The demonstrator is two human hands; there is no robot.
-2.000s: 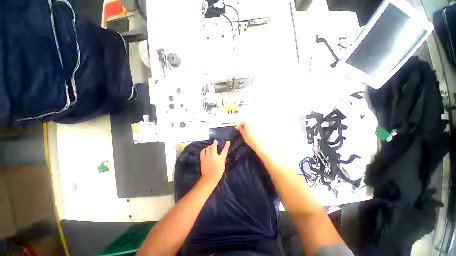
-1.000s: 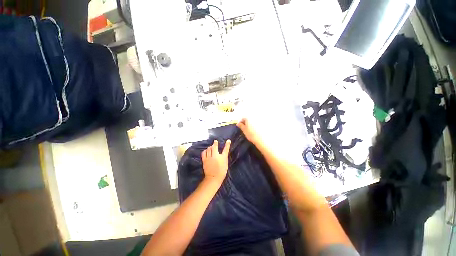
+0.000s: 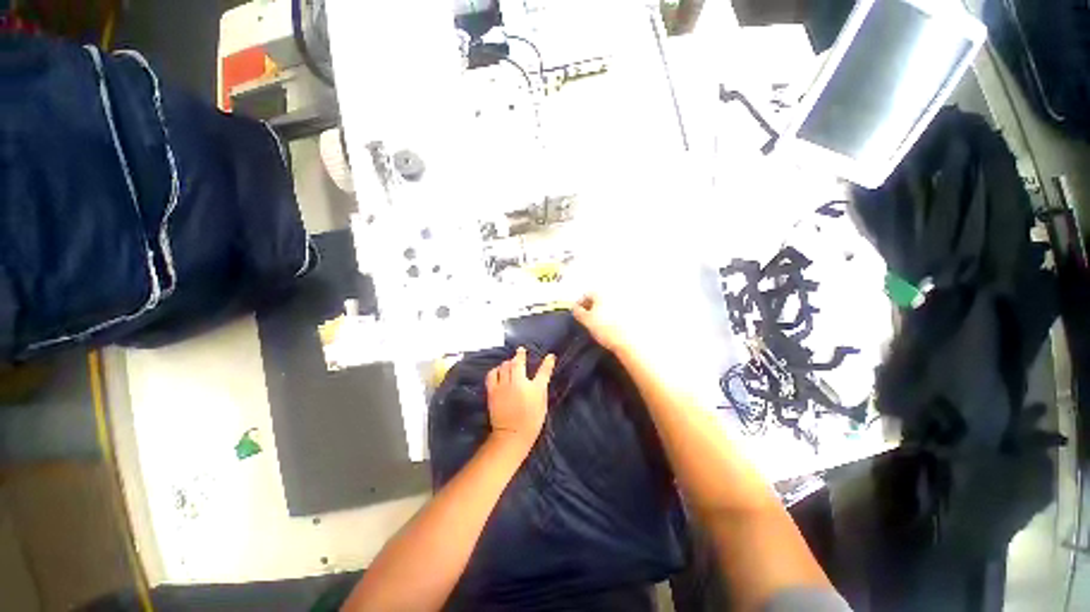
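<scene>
A dark navy bag panel [image 3: 574, 478] hangs from the sewing table's near edge over my lap, its top edge at the machine. My left hand [image 3: 519, 397] lies on the panel's upper part, fingers spread, pressing it. My right hand [image 3: 594, 323] is at the panel's top right corner, fingertips together on its edge; the fingertips are small and washed out. The presser foot area [image 3: 546, 273], with a yellow piece, is just beyond the panel's top edge. The large white sewing machine [image 3: 454, 132] lies across the table.
A navy pile with pale piping [image 3: 72, 203] is at the left. Black webbing pieces [image 3: 783, 323] lie in a tangle right of the machine. A screen with a white frame [image 3: 885, 90] stands at the upper right. Black fabric parts [image 3: 968, 311] with a green tag hang at the right.
The camera view has shifted slightly. My hands hold nearly the same place on the panel. Compared with the oldest frame, the panel's lower edge lies a little further right.
</scene>
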